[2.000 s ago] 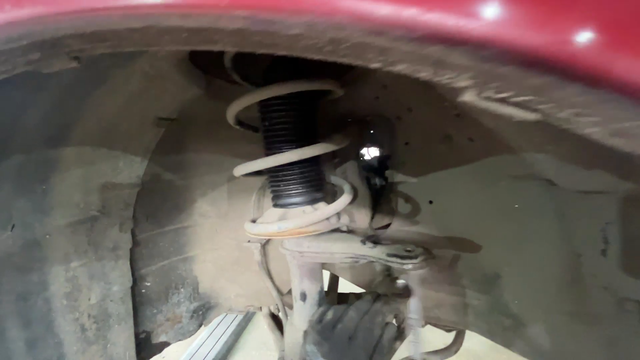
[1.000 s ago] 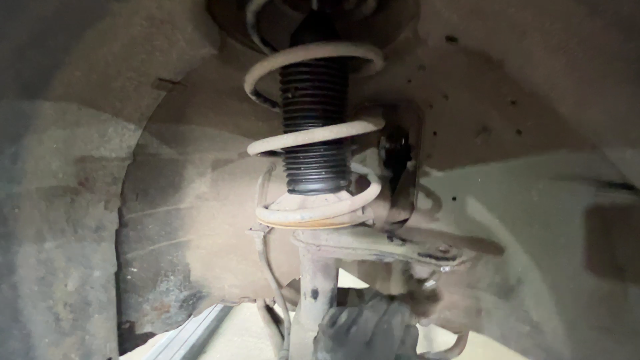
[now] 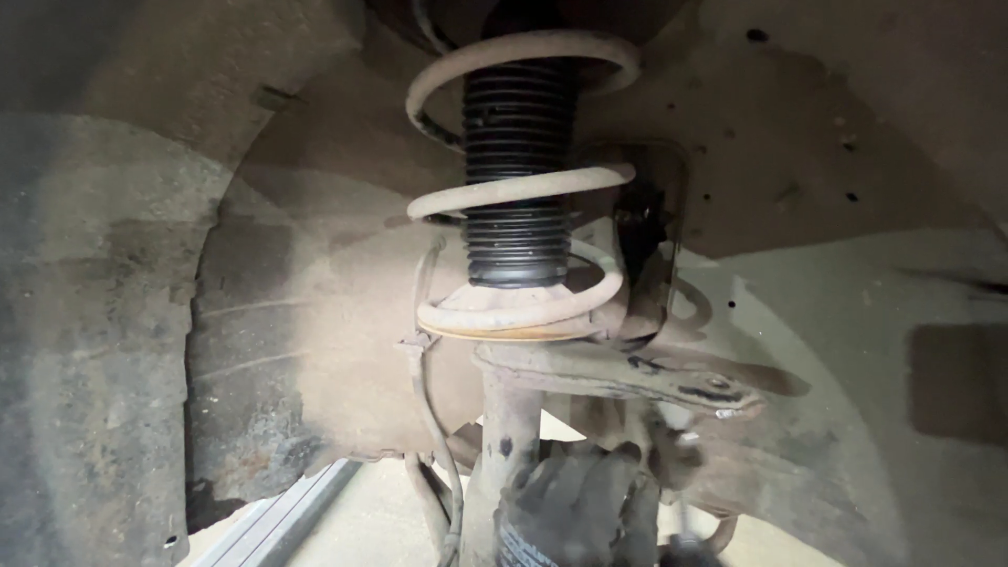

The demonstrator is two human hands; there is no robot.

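My left hand [image 3: 579, 504], in a black glove with pale writing on its back, is at the bottom centre, just right of the lower strut tube [image 3: 508, 417]. Its fingers look bent; what they touch or hold is hidden. Above it stands a suspension strut with a dusty coil spring [image 3: 520, 189] around a black ribbed dust boot [image 3: 516, 228]. The spring's lower end rests on the spring seat [image 3: 508, 331]. A bracket arm [image 3: 630, 374] extends right from the strut. My right hand is not seen.
A thin hose or cable [image 3: 429, 402] hangs left of the strut. The dirty wheel arch liner [image 3: 126, 339] curves along the left side. At lower left, a pale metal rail [image 3: 276, 520] runs below the arch. A dark rounded part [image 3: 687, 547] lies at the bottom right of the hand.
The view has moved closer into the wheel arch, and the red fender edge is out of sight. My gloved hand stays beside the lower strut.
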